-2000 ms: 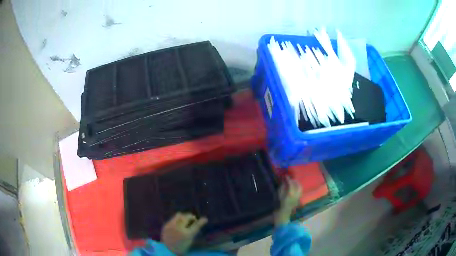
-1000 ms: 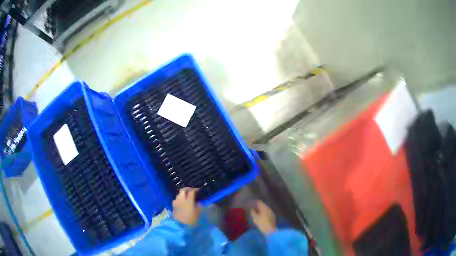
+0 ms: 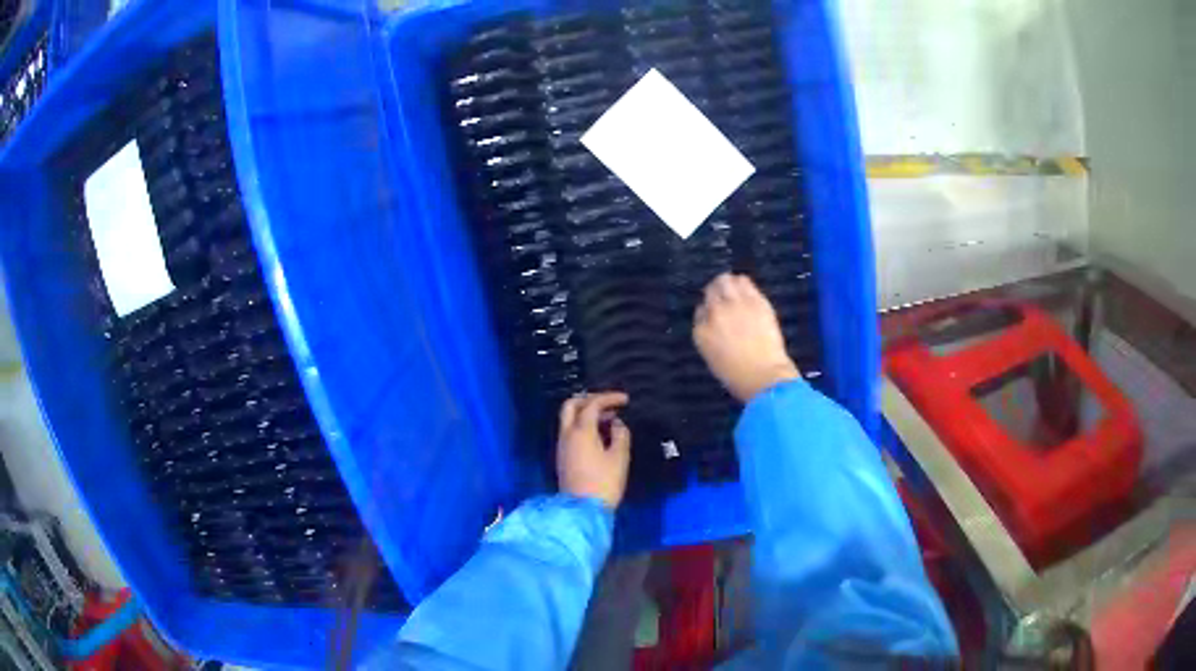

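Observation:
A large deep blue bin (image 3: 850, 262) lies in front of me, packed with rows of black handheld units (image 3: 630, 328). A white paper slip (image 3: 669, 153) lies on the units in its upper part. My left hand (image 3: 596, 448) is at the lower middle of the bin, fingers curled down at the units. My right hand (image 3: 742, 337) is further up and to the right, over the right-hand rows, fingers bent. Dark units lie between the hands, with a small white label near the left hand. Whether either hand grips a unit cannot be told against the black.
A second blue bin (image 3: 282, 302) of black units, with its own white slip (image 3: 127, 230), stands against the left side. A red plastic stool (image 3: 1036, 420) is at the right by a bench edge. Yellow-black floor tape (image 3: 977, 167) runs at the upper right.
The view has turned from the bench to the bins and come closer to them. Both hands have moved from the bin's near edge to over its units. The red mat has mostly left the view.

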